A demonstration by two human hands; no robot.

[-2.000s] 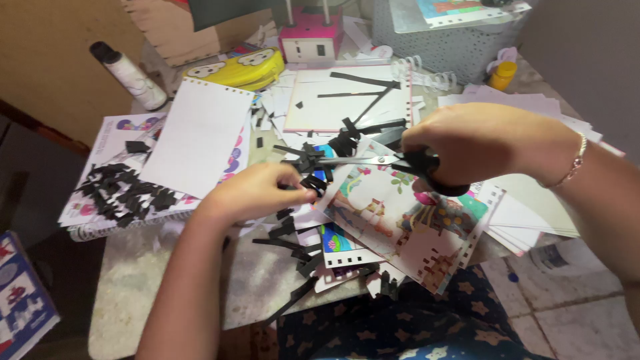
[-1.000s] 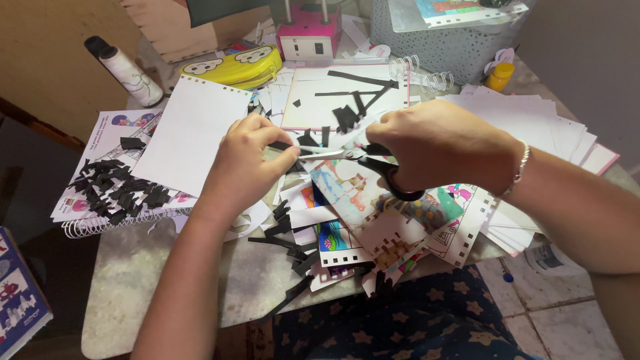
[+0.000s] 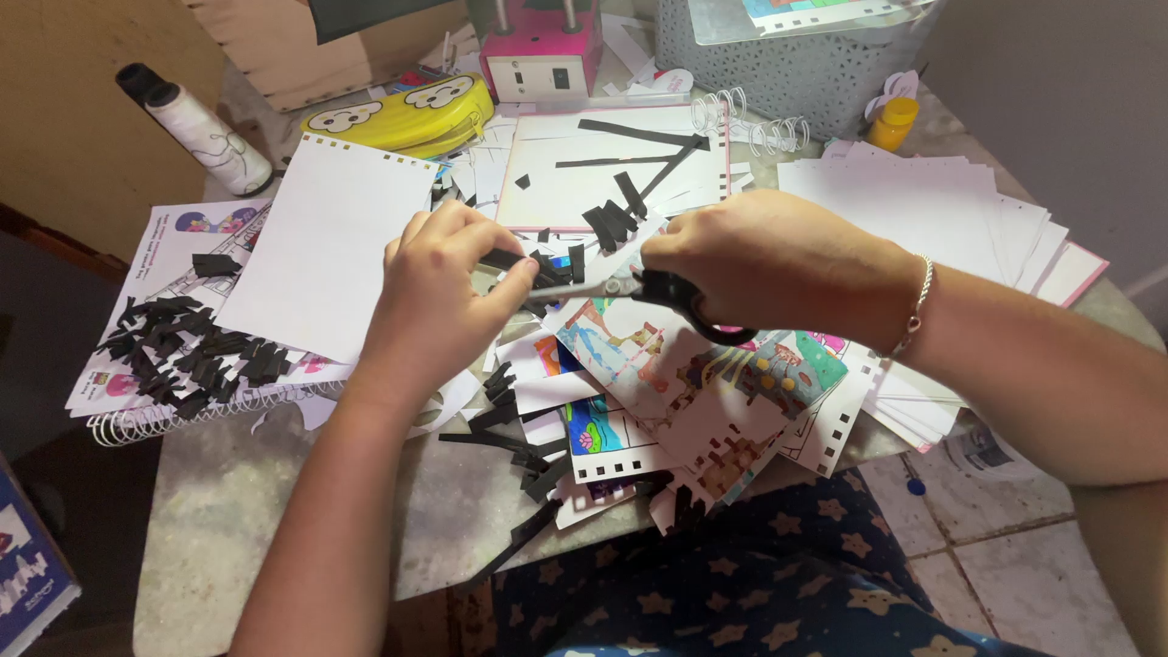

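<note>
My right hand grips black-handled scissors, their blades pointing left toward my left fingertips. My left hand pinches a strip of black paper between thumb and fingers, close beside the blades. Whether the blades touch the strip cannot be told. Cut black paper pieces lie just beyond the scissors, and longer black strips rest on a white sheet behind. Colored, printed pages are spread under my right hand. A heap of small black pieces sits on a spiral notebook at the left.
Behind the hands are a yellow pencil case, a pink and white box and a gray basket. A white bottle stands back left. A blank punched sheet partly covers the notebook. White sheets and a yellow-capped pot are at right.
Compared with two seconds ago, more black pieces lie beyond the scissors. My left hand has come up from lower down, and the right hand has shifted slightly.
</note>
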